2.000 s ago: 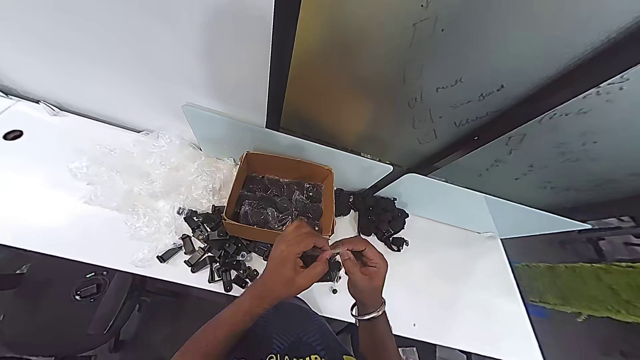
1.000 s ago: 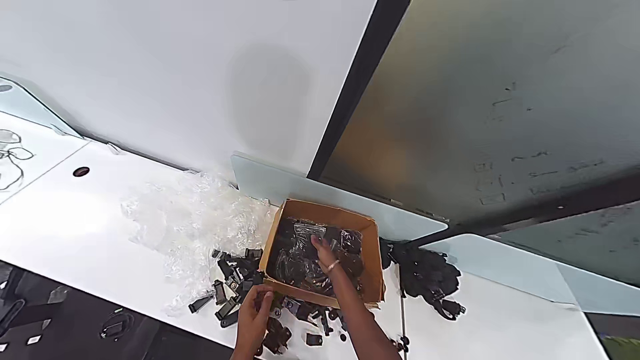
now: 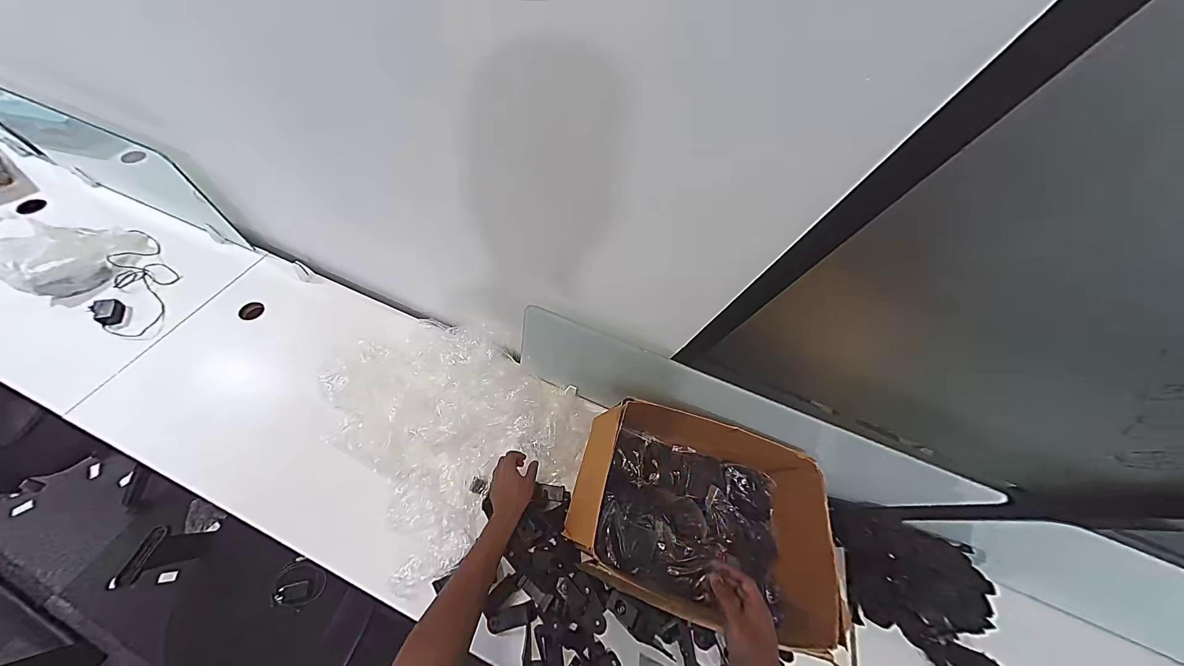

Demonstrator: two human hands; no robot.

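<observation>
My left hand (image 3: pixel 511 486) is over the near right edge of a heap of clear plastic wrappers (image 3: pixel 444 407), beside a pile of small black plastic devices (image 3: pixel 555 587). Whether its fingers hold anything is unclear. My right hand (image 3: pixel 740 597) is at the near side of an open cardboard box (image 3: pixel 803 546), over black items in clear plastic bags (image 3: pixel 671 518). The hand is blurred, and its grip cannot be made out. A heap of black items (image 3: pixel 911 578) lies right of the box.
A frosted glass divider (image 3: pixel 601 356) stands behind the box. Farther left on the white table (image 3: pixel 268 416) are a round cable hole (image 3: pixel 251 311), a black power adapter with its cable (image 3: pixel 109 313) and a clear plastic bag (image 3: pixel 65 259). A dark chair (image 3: pixel 268 592) is below the table's edge.
My left hand has moved from the box's near left corner to the edge of the wrapper heap. My right hand has drawn back toward the box's near side. The view has swung left.
</observation>
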